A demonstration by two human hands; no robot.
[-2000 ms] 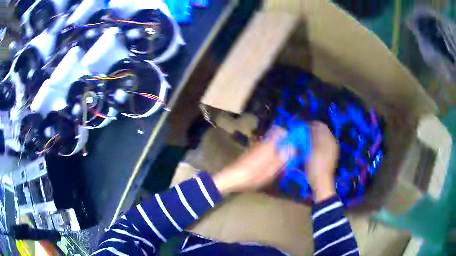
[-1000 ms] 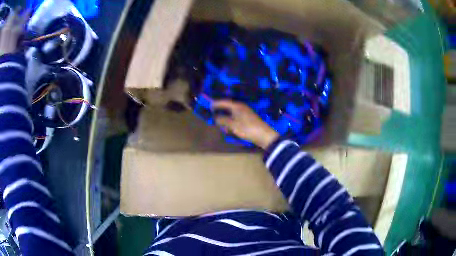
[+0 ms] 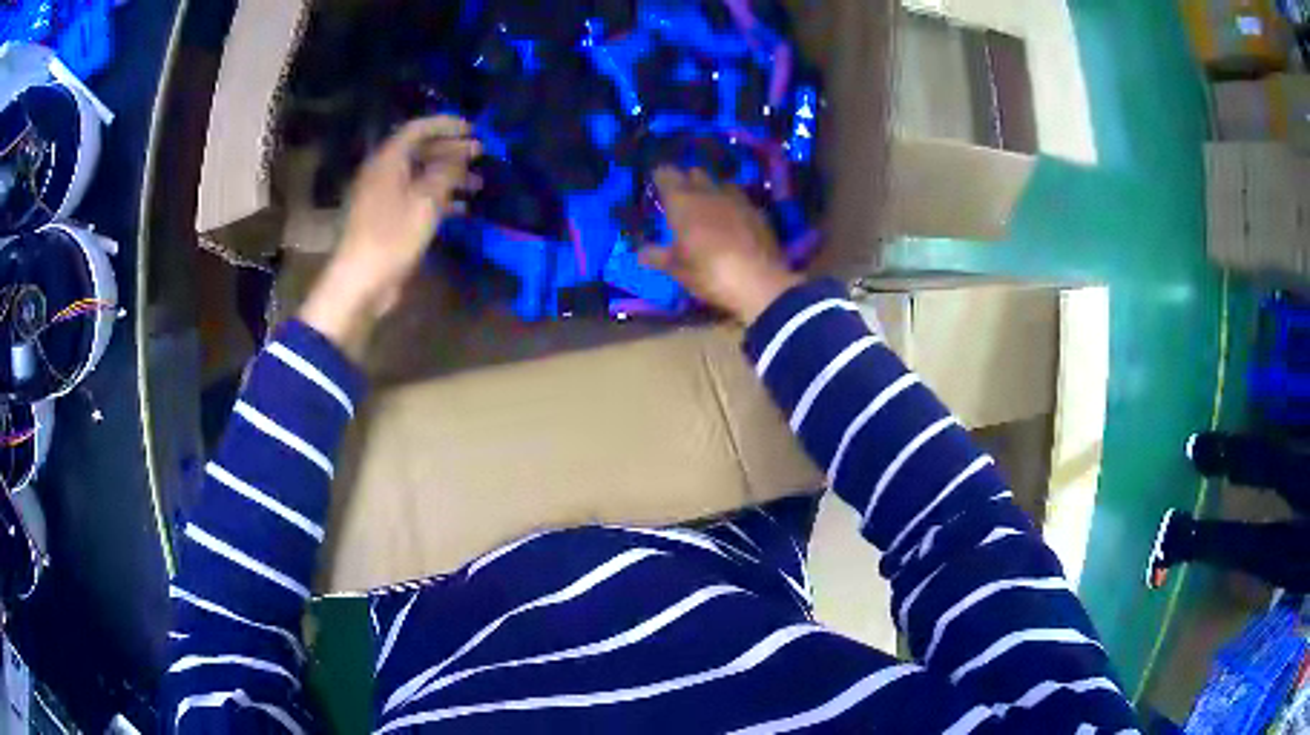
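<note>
The blue-and-black parts (image 3: 525,266) lie in a loose heap inside the open cardboard carton (image 3: 575,452) in front of me. A few pink-purple strips show among them. My left hand (image 3: 402,201) is over the left side of the heap, fingers curled and blurred; I cannot tell if it holds a part. My right hand (image 3: 711,237) is low on the right side of the heap, its fingertips among the parts; whether it grips one is hidden.
White housings (image 3: 101,309) with black round centres and loose wires stand on the dark bench at the left. Blue parts (image 3: 65,32) lie at its far end. Other cartons (image 3: 977,359) stand at the right. A person's legs (image 3: 1243,539) show at the right edge.
My left hand has come back from the bench into the carton. My right hand has stayed over the heap. The view has shifted right, so less of the bench shows.
</note>
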